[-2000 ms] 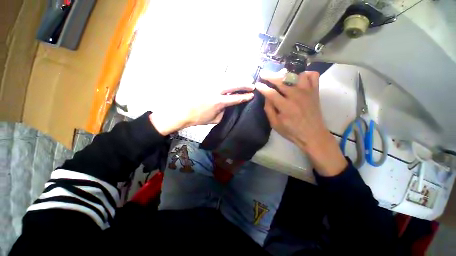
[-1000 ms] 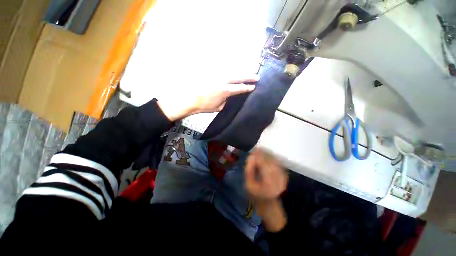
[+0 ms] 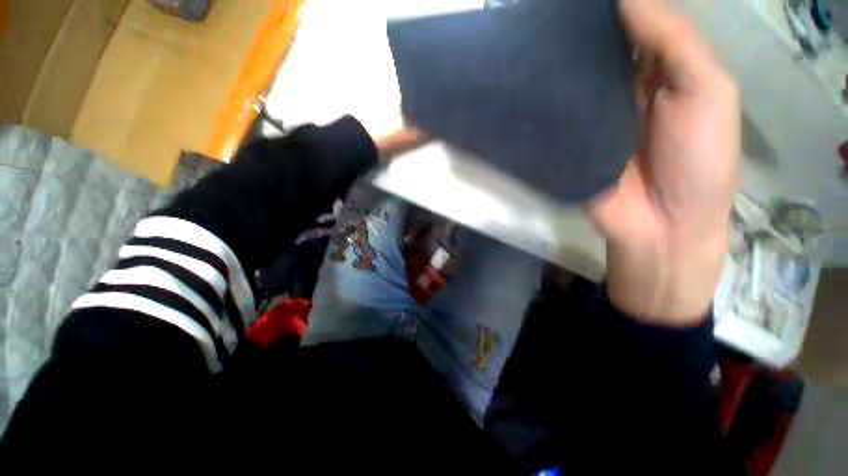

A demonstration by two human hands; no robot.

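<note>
A dark navy fabric piece (image 3: 521,98) is raised close to the camera, spread fairly flat at the top centre. My right hand (image 3: 674,158) grips its right side, with the thumb side by the lower corner; the fingers are partly cut off by the top edge and blurred. My left hand (image 3: 400,139) shows only as a small patch of skin at the sleeve end; the fabric hides the rest, so its grip cannot be told. The fabric and my right hand cover the needle area and the scissors' place.
The white table (image 3: 456,181) shows below the fabric. Cardboard with orange tape (image 3: 139,84) lies at the left. A white fitting (image 3: 767,288) is at the table's right end. Red cloth (image 3: 279,321) is beside my lap. The machine's pale body is at the upper right.
The fabric has left the needle area and is lifted towards the camera. My right hand has come up from the table's front edge and taken hold of it. The view has shifted.
</note>
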